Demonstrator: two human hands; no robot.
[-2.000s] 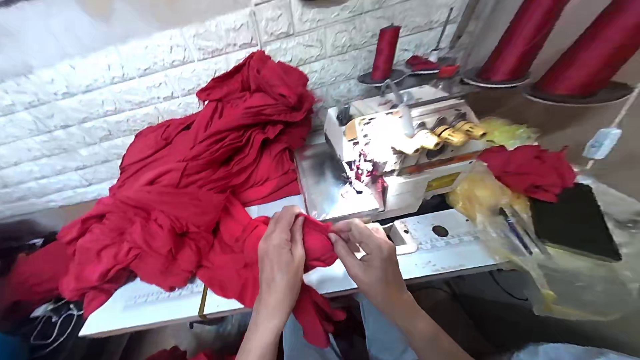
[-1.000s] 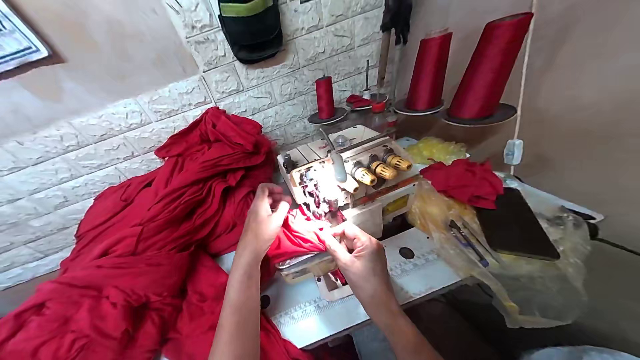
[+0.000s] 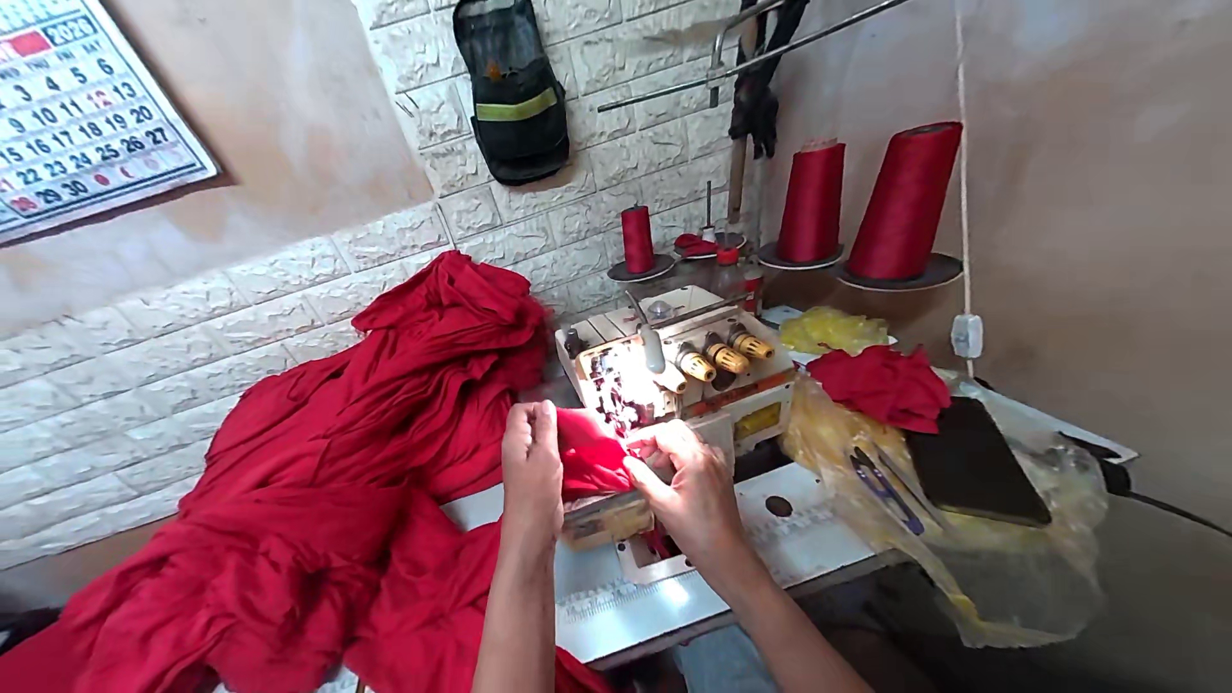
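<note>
My left hand [image 3: 532,472] and my right hand [image 3: 685,481] hold a piece of red fabric [image 3: 589,450] stretched between them, close to the needle area of an overlock sewing machine [image 3: 674,356]. The right thumb and index finger pinch the fabric's right edge. My left fingers grip its left side, partly turned from view. Bright lamp light falls on the cloth and the machine's front. A large heap of red fabric [image 3: 385,414] lies left of the machine and hangs over the table's front.
Red thread cones [image 3: 900,207] stand behind the machine. To its right lie a red cloth scrap [image 3: 881,385], a black tablet-like object [image 3: 972,462], thread snips [image 3: 885,491] and a plastic bag [image 3: 1030,568]. A black bag [image 3: 512,96] hangs on the brick wall.
Two seconds ago both hands held the fabric in front of the machine; it is now up at the machine's needle area. The view has tilted upward.
</note>
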